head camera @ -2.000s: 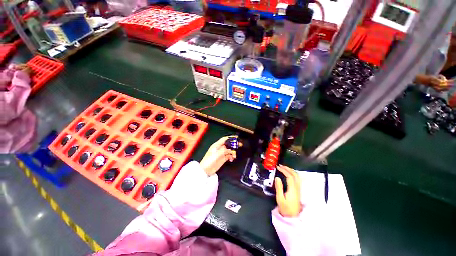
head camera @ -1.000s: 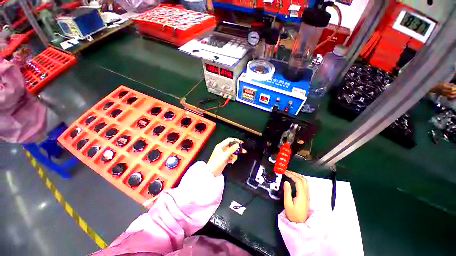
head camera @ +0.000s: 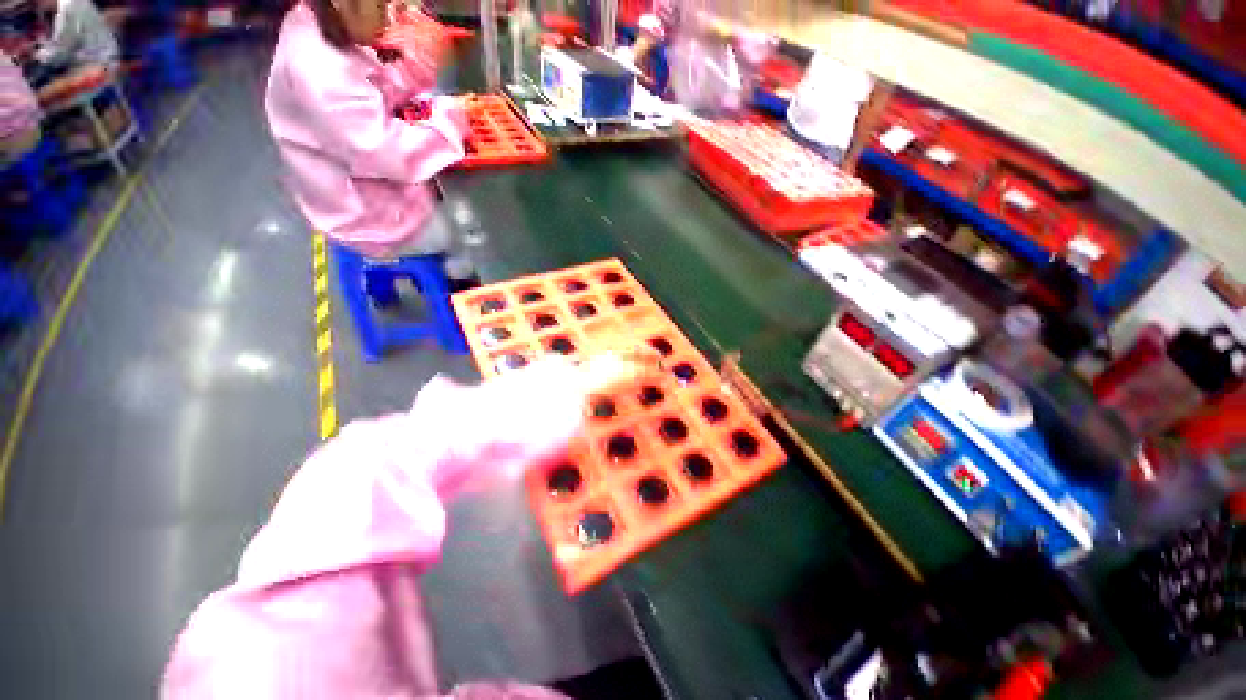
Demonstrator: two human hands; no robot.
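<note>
The orange-red compartment tray [head camera: 588,550] lies on the green bench in front of me, with round dark watch units in many pockets. My left hand [head camera: 611,369] is blurred and reaches over the upper middle of the tray. Its fingers are too smeared to show whether a watch unit is in them. The clamp fixture [head camera: 943,629] is dark and blurred at the bottom right, with its red handle [head camera: 1025,680] near the lower edge. My right hand is not in view.
A power supply [head camera: 875,358] and a blue control box [head camera: 987,472] stand right of the tray. Stacked red trays [head camera: 779,175] are at the far side. A person in a pink smock [head camera: 349,130] sits on a blue stool [head camera: 396,304] at the upper left, beside the floor.
My view has swung left. My left hand has moved from beside the fixture, where it held a watch unit, to over the tray. My right hand has left the picture.
</note>
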